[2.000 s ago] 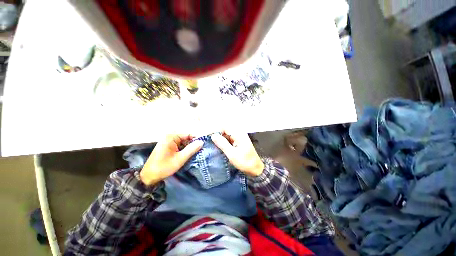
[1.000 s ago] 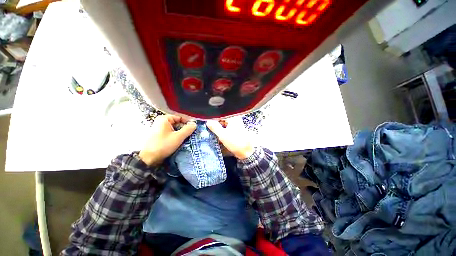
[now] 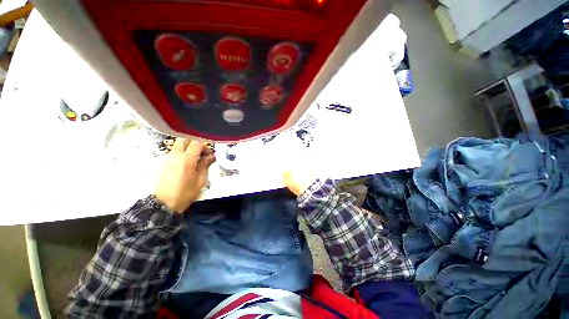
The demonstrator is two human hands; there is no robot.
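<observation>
My left hand (image 3: pixel 181 174) is over the dark and brassy button caps (image 3: pixel 167 143) at the left of the machine, its fingertips bent together; whether it holds a piece I cannot tell. My right hand (image 3: pixel 301 173) lies over the table right of the working point, washed out by glare, so its fingers do not show clearly. The small silvery button backs (image 3: pixel 304 136) lie just beyond it. The denim garment (image 3: pixel 246 240) lies across my lap below the table edge, with neither hand on it. The button-attaching machine (image 3: pixel 229 81) fills the top centre.
The white table (image 3: pixel 56 180) spans the view. Dark-handled snips (image 3: pixel 84 116) lie left, by a pale round dish (image 3: pixel 121 138). A short black tool (image 3: pixel 339 108) lies right. A large denim heap (image 3: pixel 499 218) fills the right side, beyond the table edge.
Both hands have let go of the denim at the table edge. My left hand has moved to the button caps, my right hand out over the table. The denim has dropped to my lap.
</observation>
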